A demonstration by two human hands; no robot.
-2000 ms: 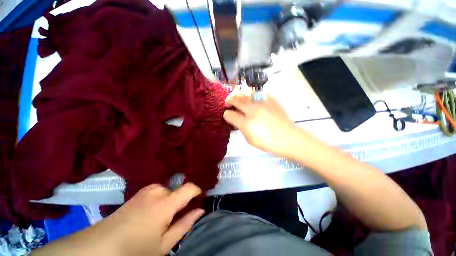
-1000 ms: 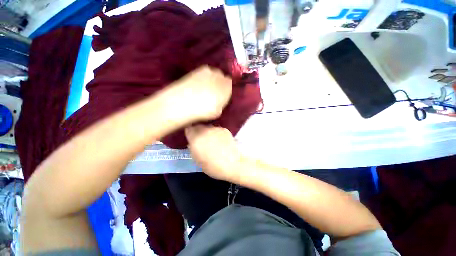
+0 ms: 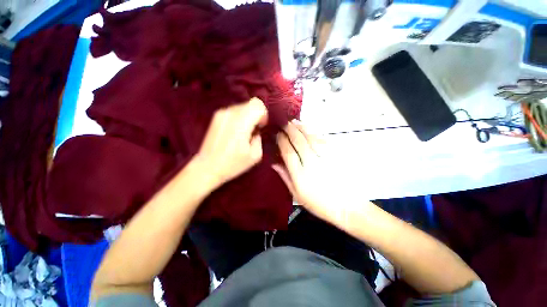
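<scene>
A dark red garment piece [image 3: 138,102] is heaped on the white machine table, left of and under the needle area, and hangs over the front edge. Its puckered part is lit red at the presser foot [image 3: 298,81]. My left hand [image 3: 237,135] is closed on the cloth just in front of the needle area, fingers curled. My right hand [image 3: 300,162] lies at the cloth's right edge with fingers extended over it; whether it pinches the cloth cannot be told.
A black phone [image 3: 414,95] lies on the machine bed. Small scissors [image 3: 483,133] and a green and orange coil [image 3: 534,126] lie at far right. Stacked red strips [image 3: 30,120] hang at the left edge. A blue bin [image 3: 84,273] is lower left, beside pale crumpled cloth [image 3: 30,282]. Dark red cloth [image 3: 504,234] is at lower right.
My hands have moved apart; my right hand has moved up and right, its fingers now stretched near the needle. The cloth has spread left and hangs farther over the front edge.
</scene>
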